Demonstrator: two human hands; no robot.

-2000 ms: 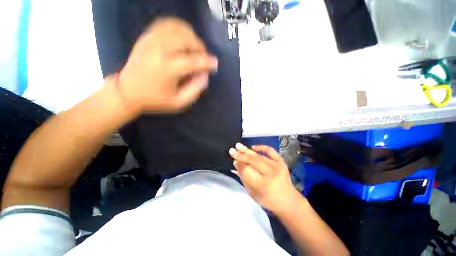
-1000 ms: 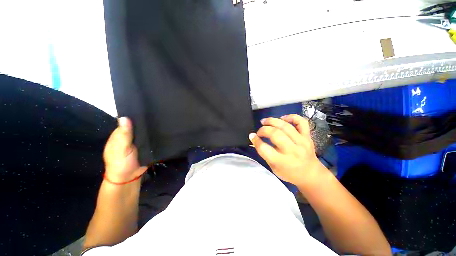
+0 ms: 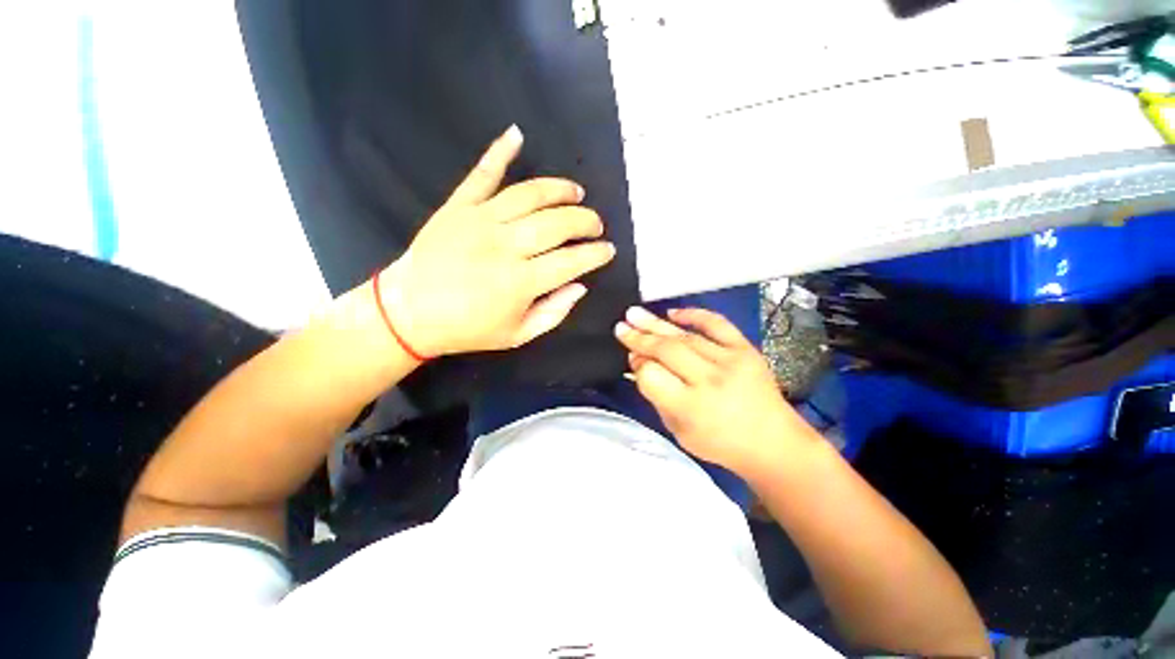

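Observation:
A large dark trouser panel (image 3: 412, 90) runs from the top edge of the view down over the table's front edge toward my lap. My left hand (image 3: 503, 264) lies flat on the panel, palm down, with fingers spread, and holds nothing. My right hand (image 3: 702, 380) is at the panel's lower right edge, thumb and fingers pinched on that edge near the table front. A small part of the presser foot (image 3: 586, 13) shows at the top edge, at the panel's right side. The rest of the machine head is out of view.
A brown tape patch (image 3: 978, 146) and a measuring tape (image 3: 928, 206) are on the white table (image 3: 773, 167). Scissors (image 3: 1160, 110) are cut off at the right edge. A blue crate (image 3: 1044, 296) with dark cloth stands below right. More dark cloth (image 3: 90, 412) lies at left.
My left hand has let go of the panel's lower left edge and moved up and right onto its surface. The panel's lower part has shifted. My right hand stays at the right edge.

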